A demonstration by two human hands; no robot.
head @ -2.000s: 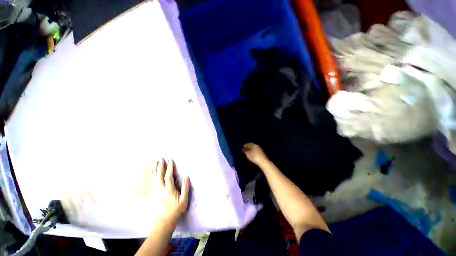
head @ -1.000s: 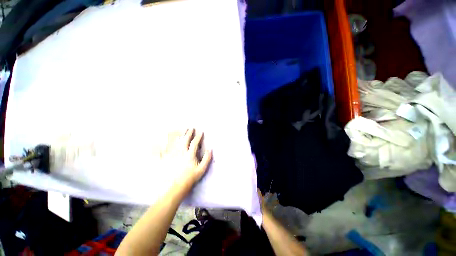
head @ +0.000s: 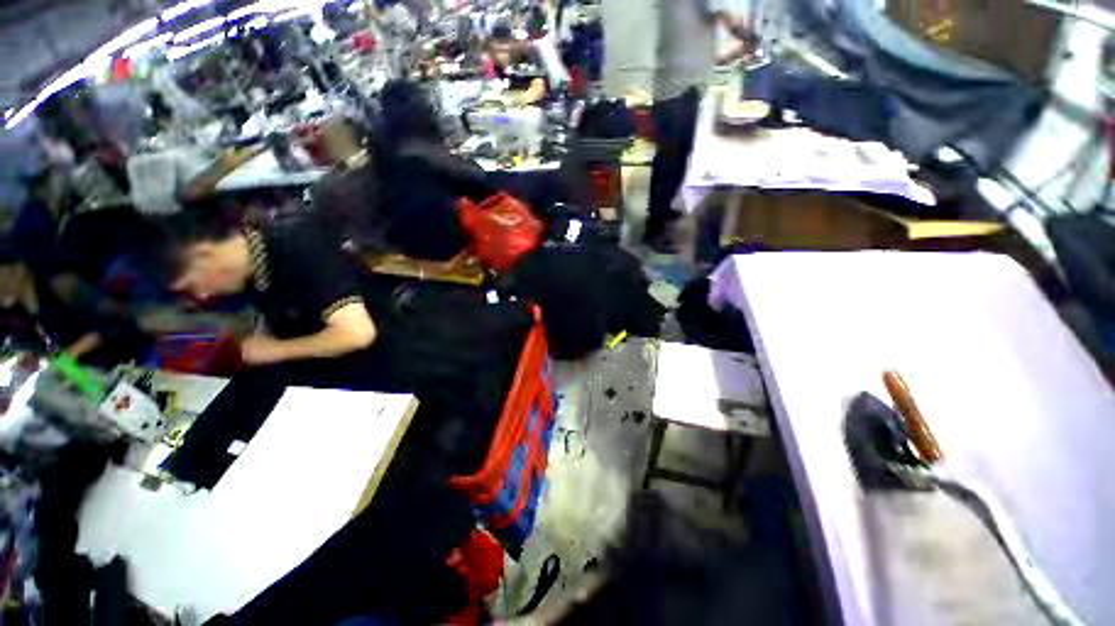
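Observation:
The steam iron lies on the pressing table at the right, its dark body to the left and its orange-brown wooden handle on its right side. A pale hose runs from the iron to the lower right. Brown stains show on the cover below the iron. Neither of my hands is in the picture.
A white stool stands left of the table. A red-orange and blue crate holds black garments. A person in a black shirt sits at a sewing machine on the left. Another white-covered table stands behind.
The view has swung away from the blue bin and up to the workshop. Both my hands have left the picture; the iron now shows at the right.

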